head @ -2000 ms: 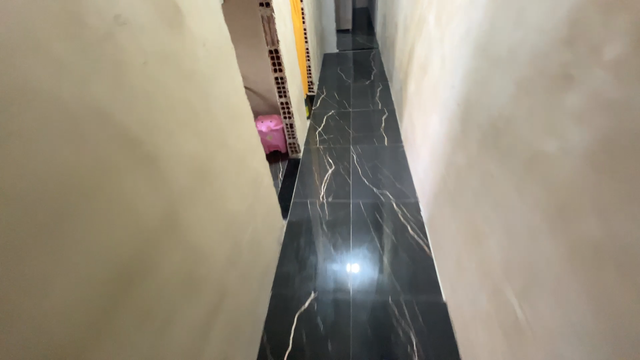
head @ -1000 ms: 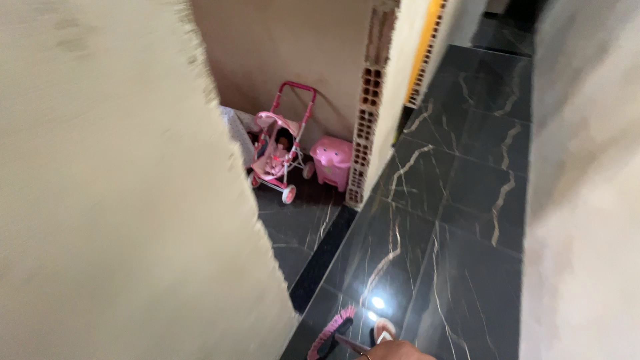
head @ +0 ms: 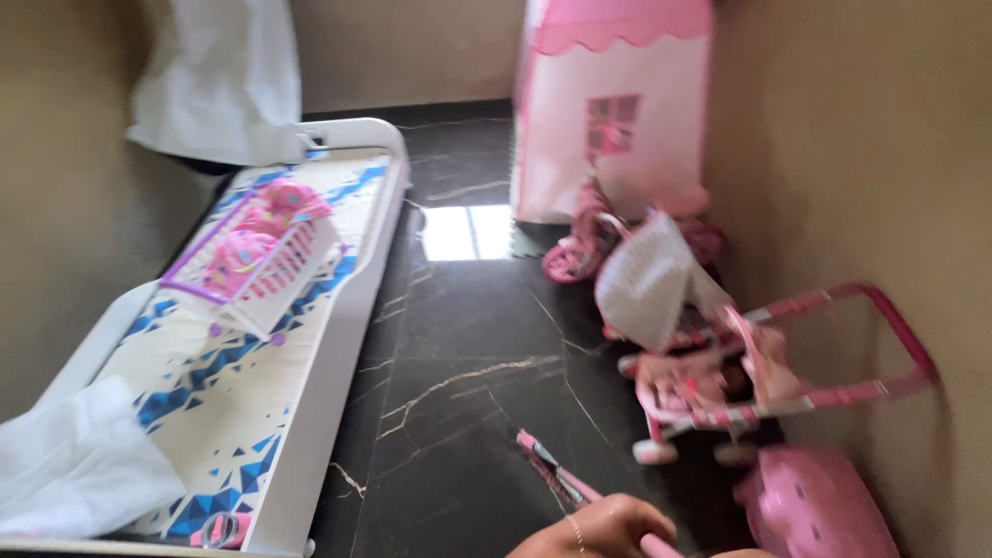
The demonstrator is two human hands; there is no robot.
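My right hand (head: 601, 527), with a thin chain bracelet at the wrist, comes in at the bottom edge. Its fingers are closed around a slim pink stick-like item (head: 577, 486) whose far end points up and left over the dark floor; blur hides what it is exactly. Right of the hand lies a pink piggy-shaped container (head: 814, 504). Beyond it stands a pink doll stroller (head: 697, 387) with something pink in its seat. To the left, a toy shopping basket (head: 287, 271) with purple edges holds pink patterned items on a child's bed (head: 232, 387). My left hand is out of view.
Glossy black tiles with pale veins (head: 465, 325) run between the bed and the stroller. White cloths (head: 85, 465) lie on and hang over the bed. A pink play tent (head: 612, 101) stands at the back, with a pink wheeled toy (head: 577, 248) before it. Walls flank both sides.
The view has moved from the corridor through the doorway into the room. The stroller and pink container, seen through the opening before, are now close at the right.
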